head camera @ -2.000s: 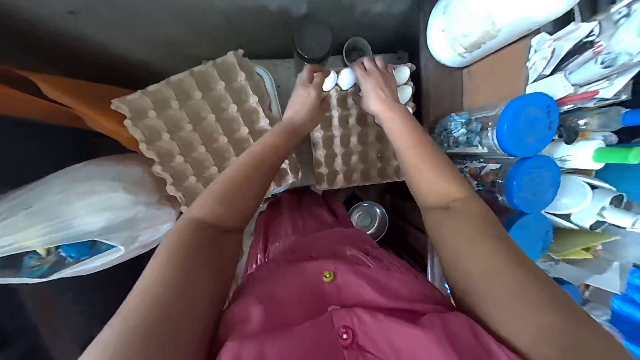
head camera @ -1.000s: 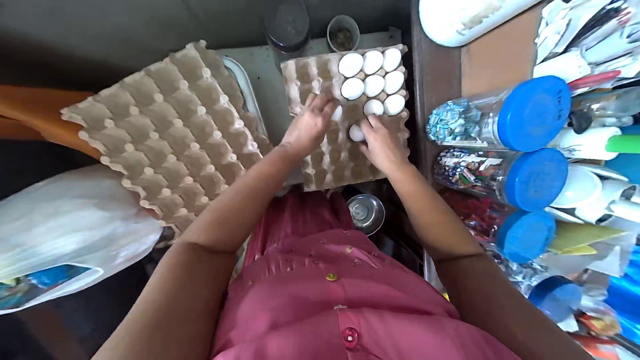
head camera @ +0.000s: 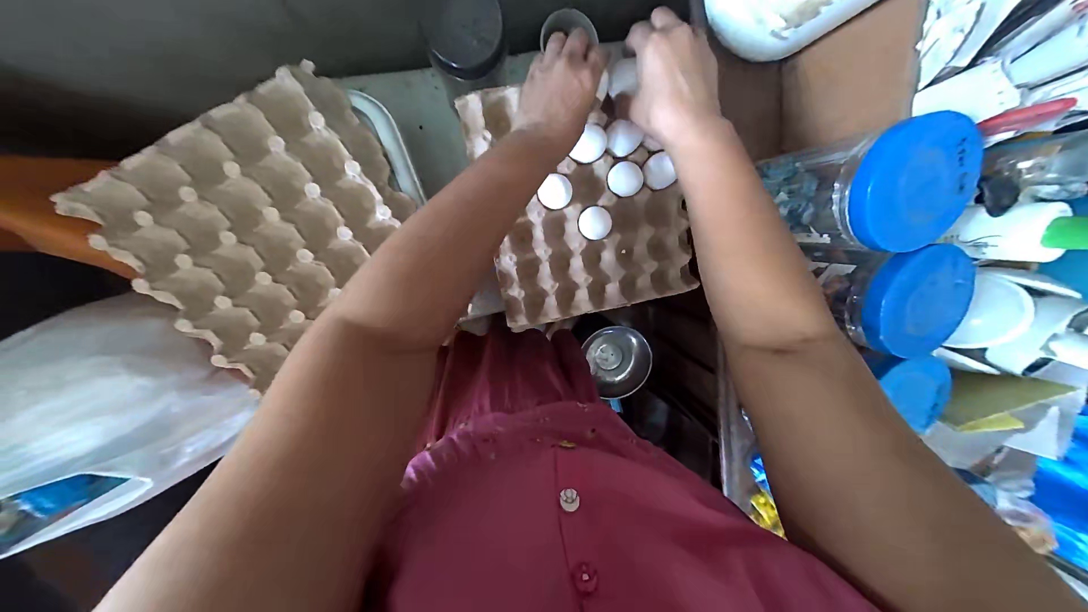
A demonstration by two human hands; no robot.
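Note:
White eggs [head camera: 594, 223] sit in the right part and middle of a grey-brown pulp egg tray [head camera: 552, 285]. My left hand [head camera: 563, 85] is over the tray's far rows, its fingers curled near a small glass [head camera: 569, 27]; an egg shows partly beside it, and whether it grips one is hidden. At the tray's far right corner, my right hand [head camera: 673, 81] bends over the eggs, with a white egg [head camera: 623, 76] next to its palm. Its fingertips point away and their hold cannot be seen. A second pulp egg tray [head camera: 246, 212], its cups without eggs, lies tilted at the left.
A dark-lidded jar [head camera: 466, 38] stands beyond the tray. Blue-lidded jars [head camera: 916, 181] line the right side, near a white container [head camera: 778, 25]. A white plastic bag [head camera: 110, 382] is at the left. Below the tray edge is a metal bowl [head camera: 618, 361].
Both hands have moved from the tray's middle to its far edge. Eggs now sit in the middle of the tray where the hands were one second ago. The view has shifted somewhat.

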